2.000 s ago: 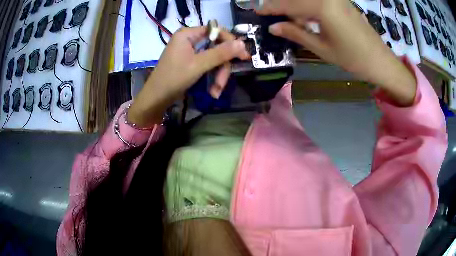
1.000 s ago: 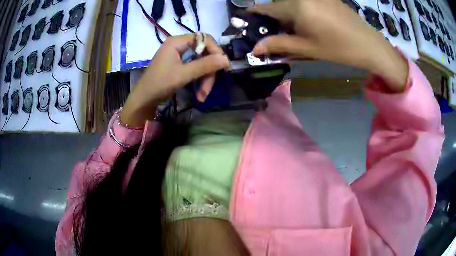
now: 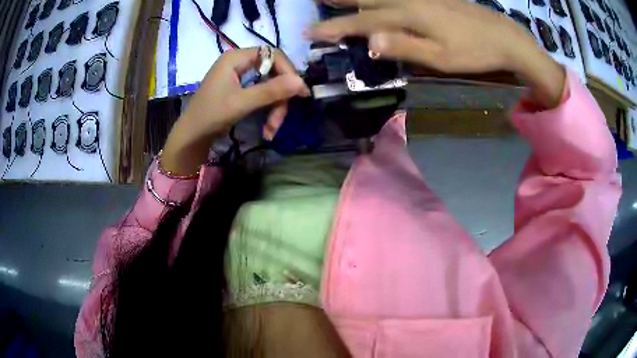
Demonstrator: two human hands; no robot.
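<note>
The test fixture (image 3: 360,82) stands at the top centre, near my waist, with a black body, a silvery-white edge and a green patch below. My right hand (image 3: 433,35) reaches over it from the right, slightly blurred, and hides much of its top; whether the fingers hold anything cannot be told. My left hand (image 3: 241,94) is left of the fixture, fingers pinched on a small pale test connector (image 3: 265,61). Its thumb tip is close to the fixture's left side.
Foam trays with rows of round units stand at the left (image 3: 42,105) and upper right (image 3: 614,42). Red and black test cables (image 3: 225,35) lie on the white blue-edged work surface (image 3: 192,56). A dark blue cloth or bag (image 3: 299,129) is below the fixture.
My left hand has moved a little left with the connector. My right hand has lifted and spread over the fixture. The black part on the fixture has changed position between frames.
</note>
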